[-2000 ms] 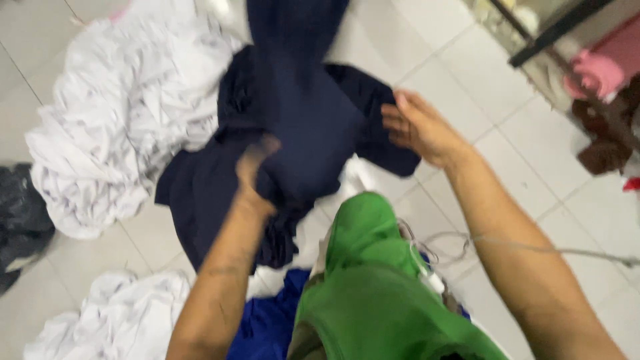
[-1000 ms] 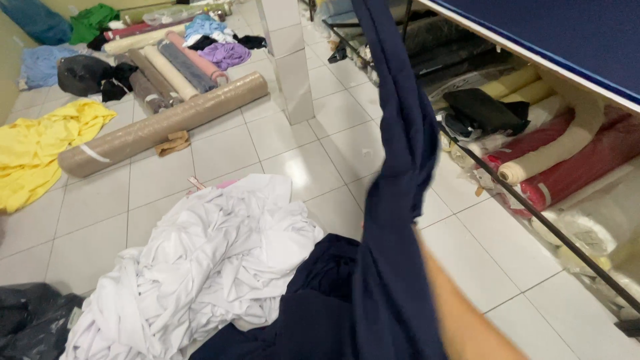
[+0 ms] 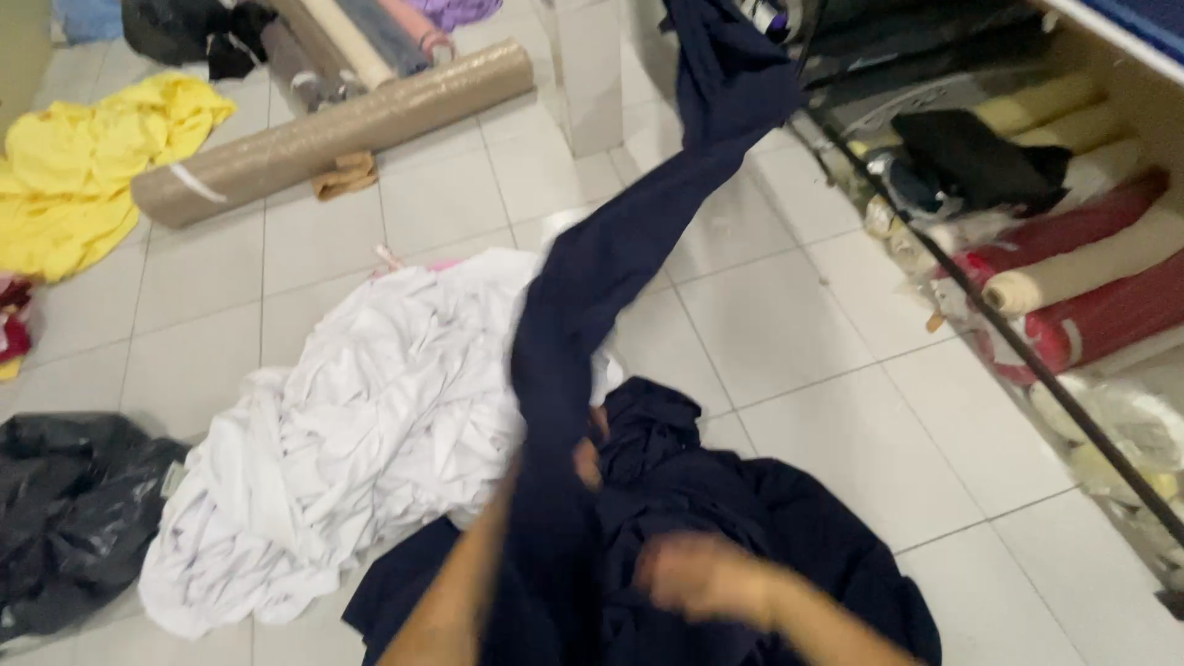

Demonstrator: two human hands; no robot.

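A long strip of navy blue fabric [image 3: 610, 268] stretches from the lower middle to the top of the head view, with its far end bunched near a white pillar. My left hand [image 3: 589, 453] is at this strip, its fingers partly hidden behind the cloth; the grip itself is covered. Blurred by motion, my right hand [image 3: 689, 573] is over the heaped navy fabric [image 3: 786, 518] on the tiled floor, and whether it holds cloth cannot be told. Against the navy heap's left side lies a large pile of white fabric [image 3: 370, 435].
A black plastic bag [image 3: 74, 518] lies at the left, yellow fabric [image 3: 102, 157] beyond it. A long brown wrapped roll [image 3: 342, 129] lies near the pillar [image 3: 589, 83]. Along the right, a dark metal rail [image 3: 1008, 333] fronts a rack holding fabric rolls [image 3: 1091, 259].
The navy fabric, hanging close in front of the view one second ago, now reaches away across the floor toward the pillar. The view has shifted a lot.
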